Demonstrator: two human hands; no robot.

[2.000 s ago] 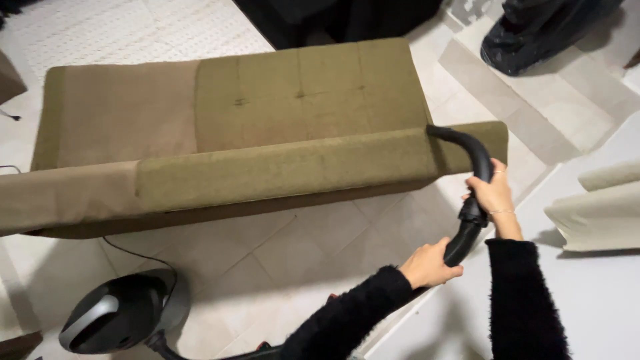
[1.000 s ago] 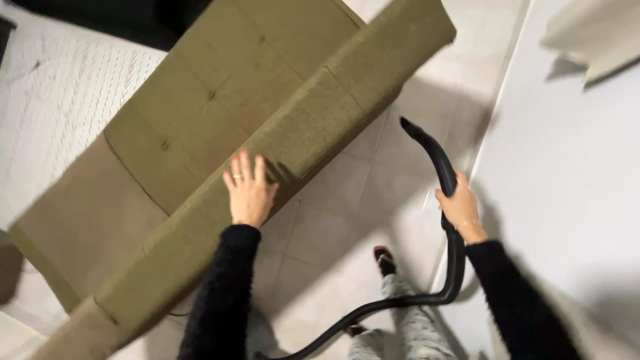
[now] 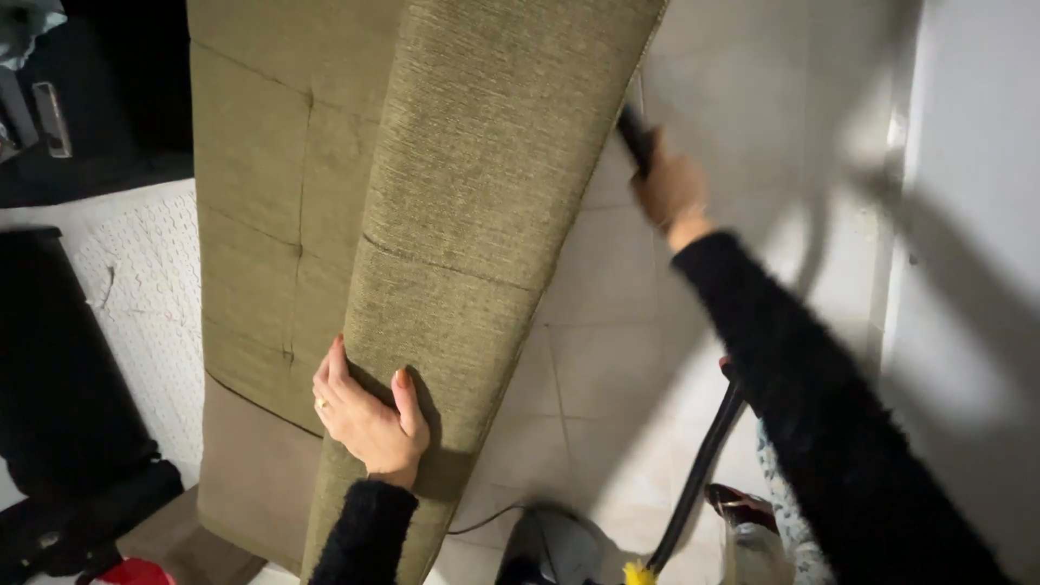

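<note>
My left hand (image 3: 374, 418) lies on the top of the green fabric sofa backrest (image 3: 479, 162), fingers apart, thumb on the upper face. To the right of the backrest, my right hand (image 3: 673, 185) grips the black vacuum cleaner wand (image 3: 635, 136), both blurred. The wand's far end is hidden at the backrest's rear side. The black vacuum hose (image 3: 700, 475) runs down below my right sleeve. At the bottom stands the vacuum cleaner body (image 3: 551, 543), partly cut off. The tufted sofa seat (image 3: 260, 195) is left of the backrest, with a brown section (image 3: 252, 471) at its lower end.
A white wall (image 3: 983, 162) rises on the right beside the tiled floor (image 3: 601, 366). Black furniture (image 3: 89, 106) stands at the upper left, and a black object (image 3: 65, 357) rests on a white patterned rug (image 3: 146, 292). My shoe (image 3: 741, 502) and a thin cord (image 3: 487, 518) are near the bottom.
My left hand has gone from the wand to the backrest, where it stays. My right hand has brought the wand from the backrest's top to its rear side. The view has turned strongly.
</note>
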